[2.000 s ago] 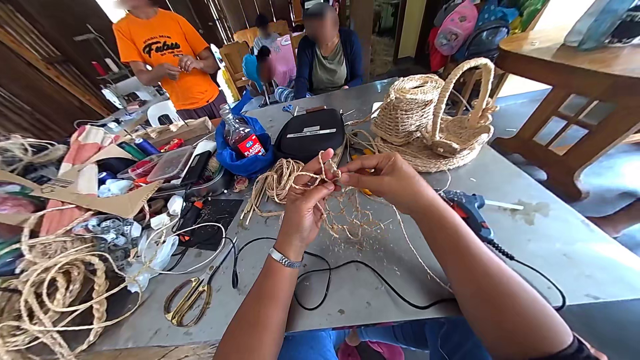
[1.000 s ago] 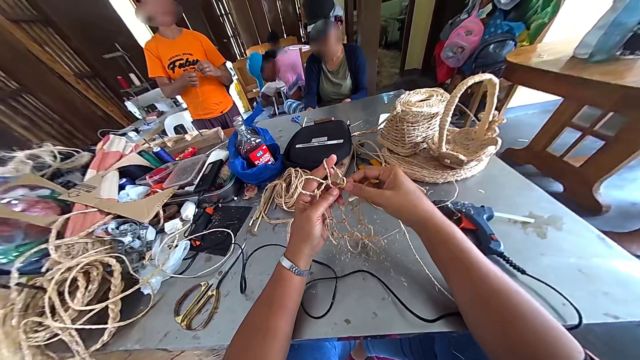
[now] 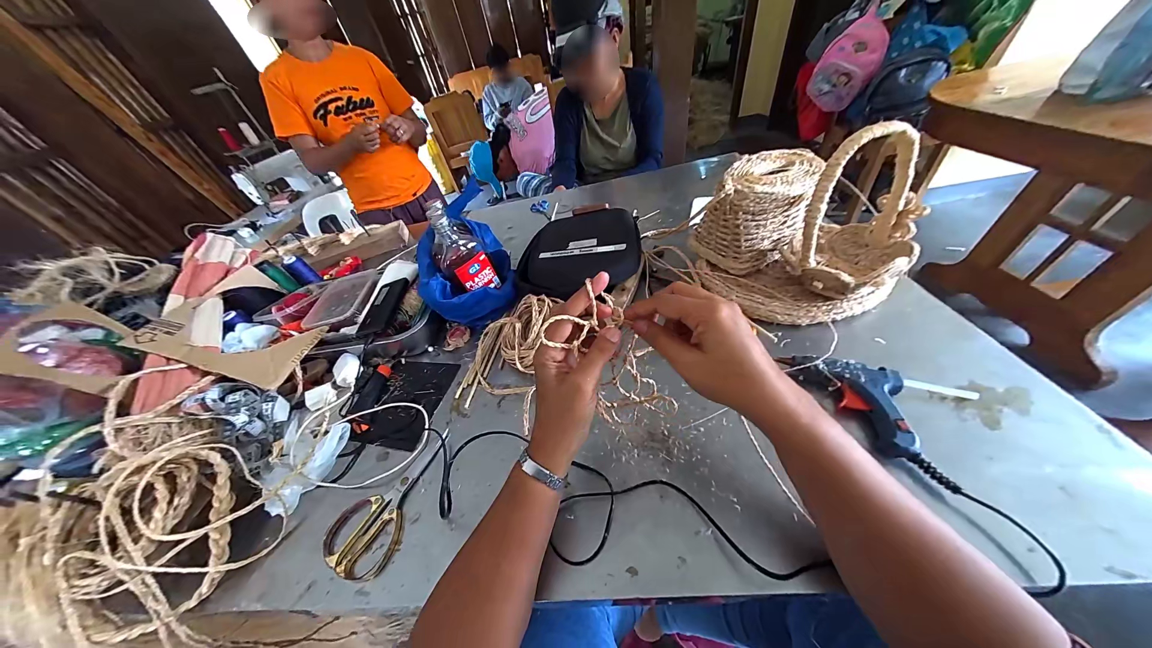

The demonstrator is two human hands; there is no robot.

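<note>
My left hand (image 3: 576, 360) holds a looped, twisted natural-fibre cord (image 3: 569, 331), with strands wound over its fingers. Close against it on the right, my right hand (image 3: 702, 337) pinches the same cordwork between thumb and forefinger. Loose loops of cord (image 3: 634, 387) hang below the hands. A bundle of cord (image 3: 522, 333) lies just left of them on the grey table. Woven baskets, one round (image 3: 756, 207) and one with an arched handle (image 3: 864, 243), stand on a woven base to the right. The exact knot between my fingertips is too small to tell.
A glue gun (image 3: 868, 396) with its black cable lies at right. Gold-handled scissors (image 3: 364, 537) rest at front left, near piled rope (image 3: 148, 513). Behind are a black case (image 3: 580, 247) and a varnish bottle (image 3: 462, 252) in a blue bag. People are beyond the table.
Both hands stay together at the cord, with only small finger shifts. The view has moved slightly.
</note>
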